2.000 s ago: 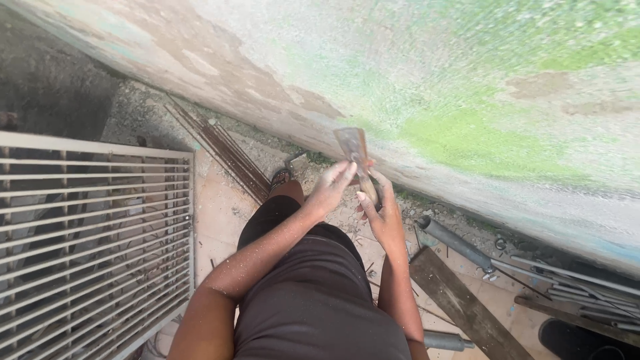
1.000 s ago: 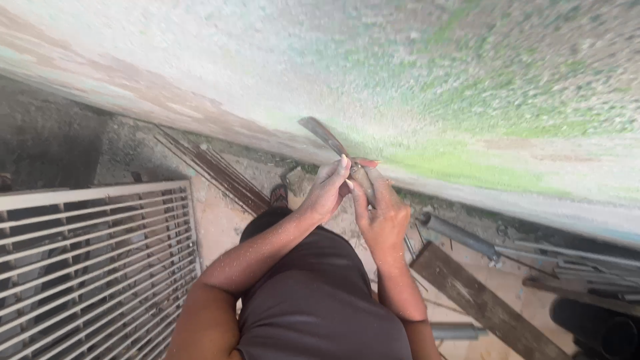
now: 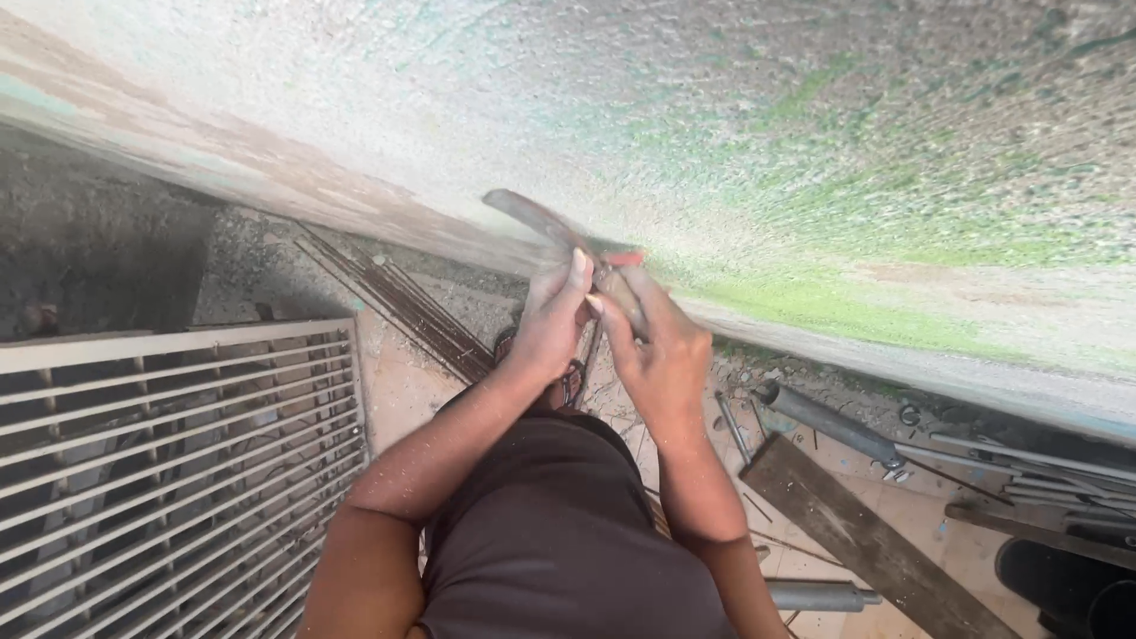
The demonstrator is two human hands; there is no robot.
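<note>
A scraper with a worn metal blade [image 3: 532, 216] and a wooden handle is held between both hands, close to a rough wall [image 3: 621, 133] with patchy green and white paint. My right hand [image 3: 661, 342] wraps the handle, its thumb toward the blade end. My left hand [image 3: 555, 319] touches the tool where handle and blade meet, its thumb pointing up; how firmly it grips is hidden. Something small and red [image 3: 624, 258] shows beside the right fingers, against the wall.
A white metal grille [image 3: 177, 444] stands at the left. Thin rusty rods [image 3: 404, 306] lie near the wall's foot. On the tiled floor at the right are a wooden plank [image 3: 870, 541], grey pipes [image 3: 830, 426] and a dark object [image 3: 1056, 577].
The scraper's blade, which pointed up with its broad face showing, has turned toward the left and shows more edge-on. Both hands have stayed together on the tool.
</note>
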